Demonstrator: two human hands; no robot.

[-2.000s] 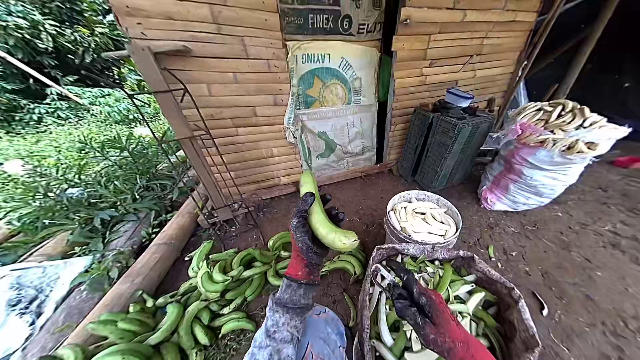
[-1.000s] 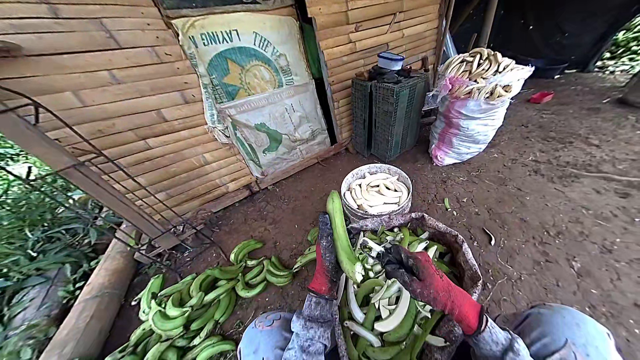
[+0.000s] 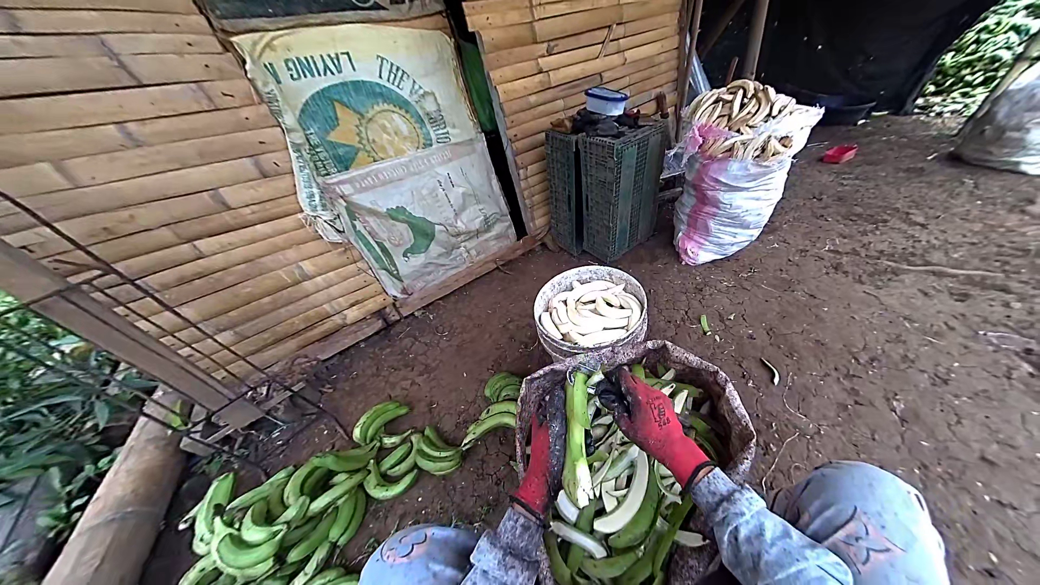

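Note:
My left hand (image 3: 546, 455), in a red and black glove, holds a green plantain (image 3: 577, 435) upright over a sack (image 3: 735, 422) of green and pale peels (image 3: 626, 496). The plantain's lower end shows pale flesh. Gloved in the same way, my right hand (image 3: 650, 418) is bent at the plantain's upper right side; a small metallic edge shows at the plantain's top, but what the fingers grip is hidden. Beyond the sack stands a white bucket (image 3: 556, 341) of peeled plantains (image 3: 591, 313). Bunches of unpeeled green plantains (image 3: 284, 520) lie on the ground to the left.
A bamboo wall (image 3: 146, 154) with a printed sack (image 3: 382, 114) hung on it runs along the back left. Dark plastic crates (image 3: 621, 191) bear a lidded container (image 3: 606, 101). Beside them stands a full white and pink sack (image 3: 727, 207). A log (image 3: 130, 496) lies at left.
Both hands are now lower, over the sack, with the plantain upright between them. Two seconds ago the left hand held it higher, apart from the right. The view has turned right.

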